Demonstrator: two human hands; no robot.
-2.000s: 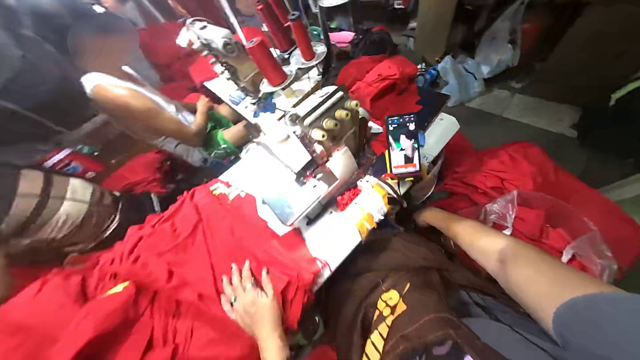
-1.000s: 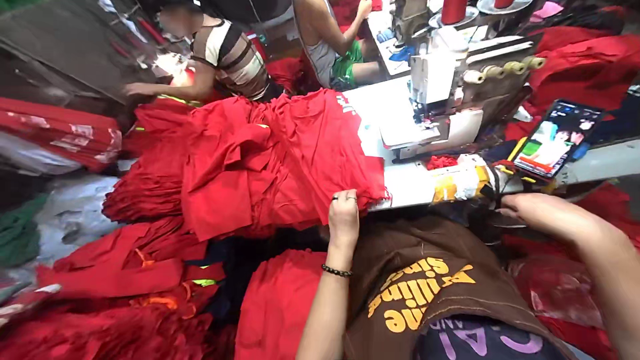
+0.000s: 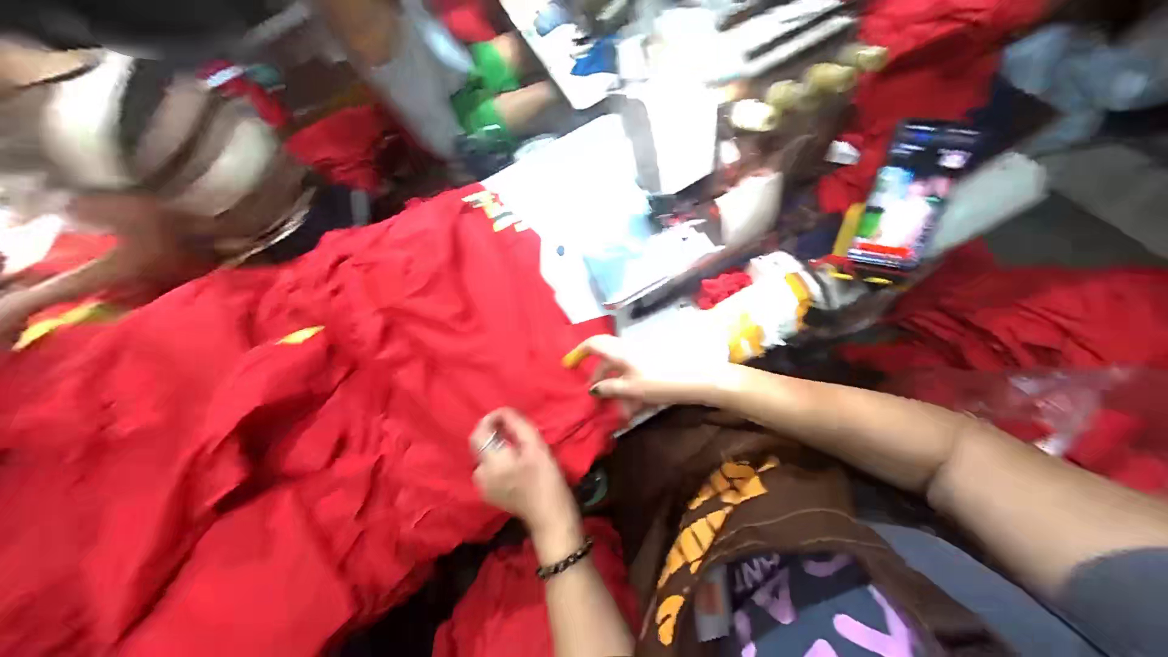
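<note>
A large heap of red fabric (image 3: pixel 401 365) spreads over the left and centre, up to the edge of the white sewing machine table (image 3: pixel 584 201). My left hand (image 3: pixel 520 465), with a ring and a beaded bracelet, is over the fabric's near right part, its fingers curled; whether it pinches cloth is unclear in the blur. Beside the fabric's right edge is my right hand (image 3: pixel 630 370), thumb and forefinger apart, with a small yellow piece at the forefinger's tip; whether it holds this is unclear. Brown printed fabric (image 3: pixel 730 529) lies on my lap.
A sewing machine (image 3: pixel 684 119) with several pale knobs stands beyond my hands. A lit phone (image 3: pixel 912 196) is propped to its right. More red fabric (image 3: pixel 1077 310) and clear plastic lie at the right. A person in a striped top (image 3: pixel 173 137) sits at the upper left, another person behind the table.
My right hand has moved left, from beside the phone end of the table to the red fabric's edge. My left hand is still at the fabric. The view has swung.
</note>
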